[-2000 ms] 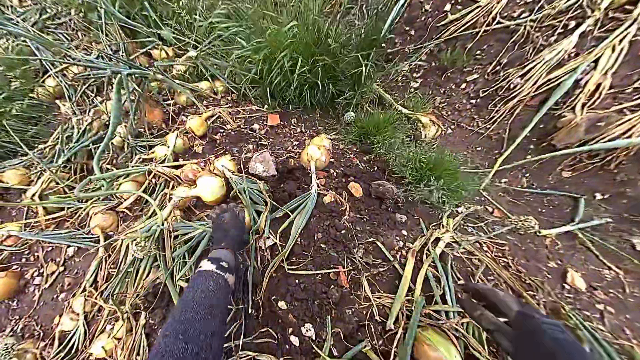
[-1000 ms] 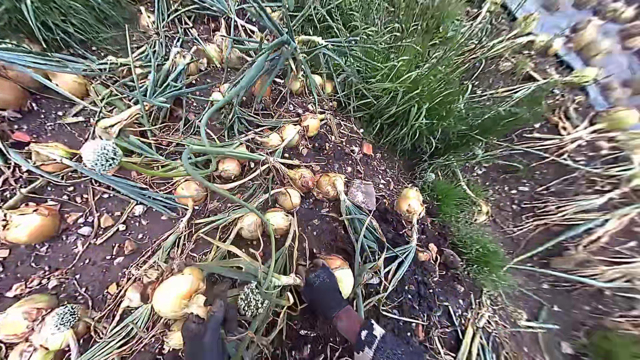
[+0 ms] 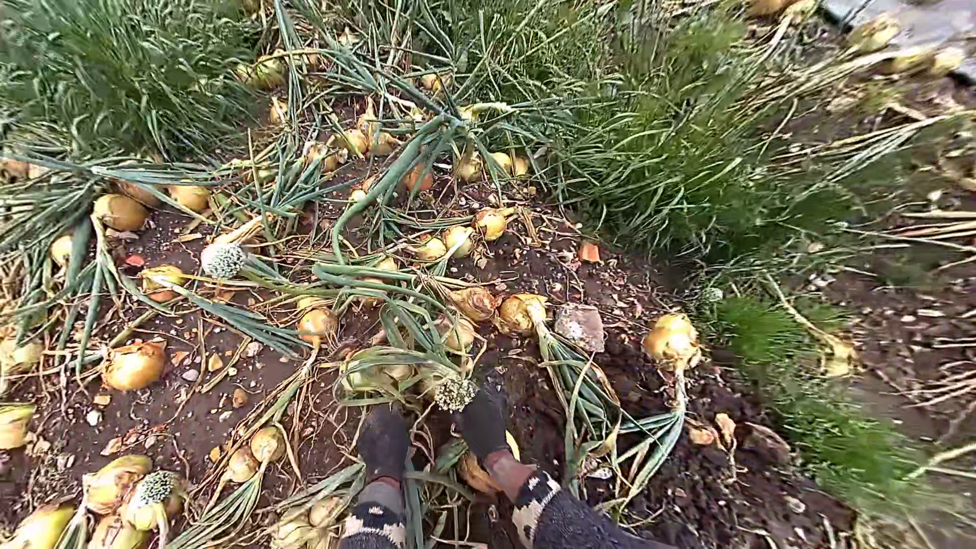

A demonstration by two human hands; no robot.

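Note:
Both my hands wear dark gloves and are close together at the lower middle. My left hand (image 3: 383, 442) is against the onion bulbs (image 3: 370, 374) with green leaves; its fingertips are partly hidden, so its hold is unclear. Beside it, my right hand (image 3: 482, 421) touches the plants by a round onion flower head (image 3: 455, 393), and I cannot tell whether its fingers are closed on a stem. Below the right wrist lies another onion (image 3: 478, 473), partly covered. A flat stone (image 3: 580, 326) and a large onion (image 3: 672, 340) with its leaves lie to the right.
Many onions lie on the dark soil, such as one at left (image 3: 134, 366) and a cluster at lower left (image 3: 114, 484). Tall grass (image 3: 656, 152) grows at upper right, more grass (image 3: 114, 76) at upper left. Dry stalks and a pale sheet (image 3: 915, 27) are at the far right.
Two seconds ago my hands were far apart; now they are side by side among the onion plants. The view has swung left.

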